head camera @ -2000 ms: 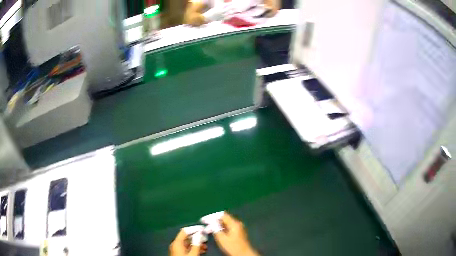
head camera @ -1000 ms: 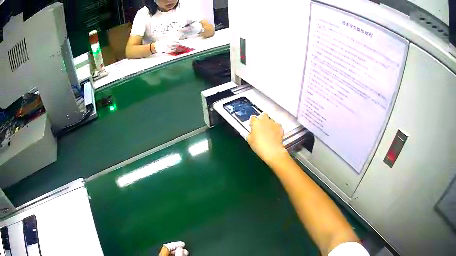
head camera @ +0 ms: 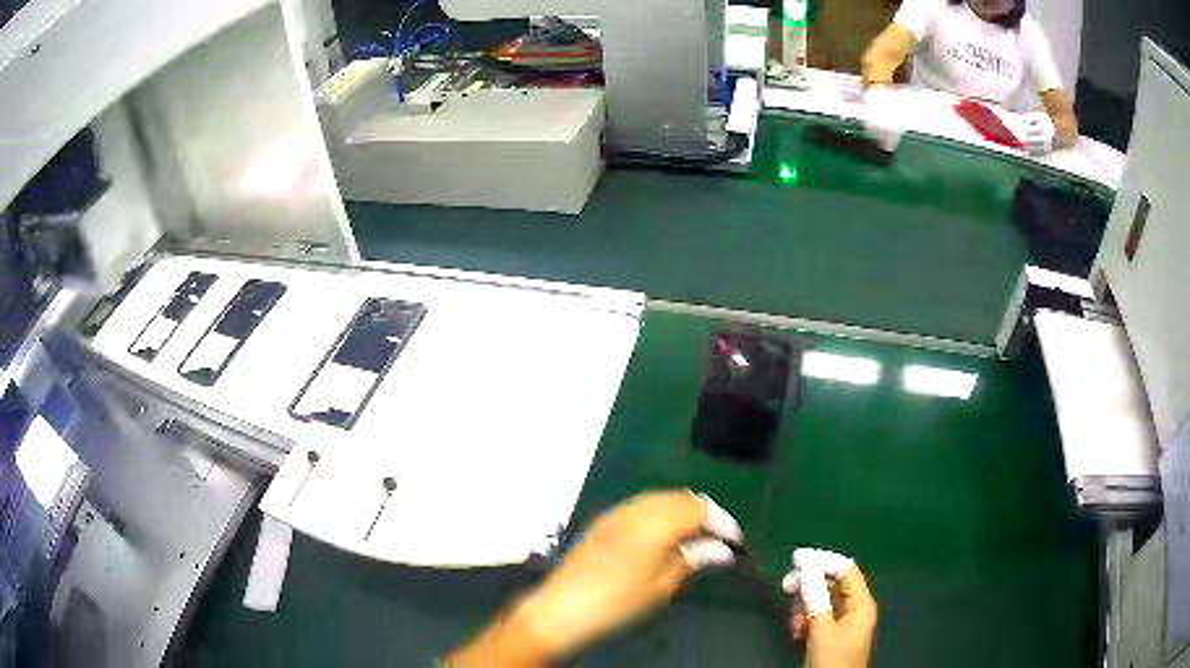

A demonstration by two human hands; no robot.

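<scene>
My left hand (head camera: 653, 542) and my right hand (head camera: 835, 607), both with white finger cots, are close together low in the view. A thin dark piece (head camera: 757, 565), seen nearly edge-on and blurred, runs between their fingertips; it looks like a phone housing. Three phone housings lie in a row on the wide white left belt (head camera: 496, 431): the nearest (head camera: 359, 359), a middle one (head camera: 232, 333) and a far one (head camera: 172, 316). A dark rectangular patch (head camera: 744, 392) shows on the glossy mat; I cannot tell whether it is a part or a reflection.
Two small pins (head camera: 390, 484) stand by the left belt's rounded end. The short right belt (head camera: 1096, 392) shows no housing on its visible part. A box of wires (head camera: 470, 150) is at the back. A person (head camera: 979, 65) handles a red piece across the green mat (head camera: 940, 522).
The view has swung left. My right hand has left the housing on the right belt and is now low beside my left hand. That housing is no longer visible. A dark piece is between my hands.
</scene>
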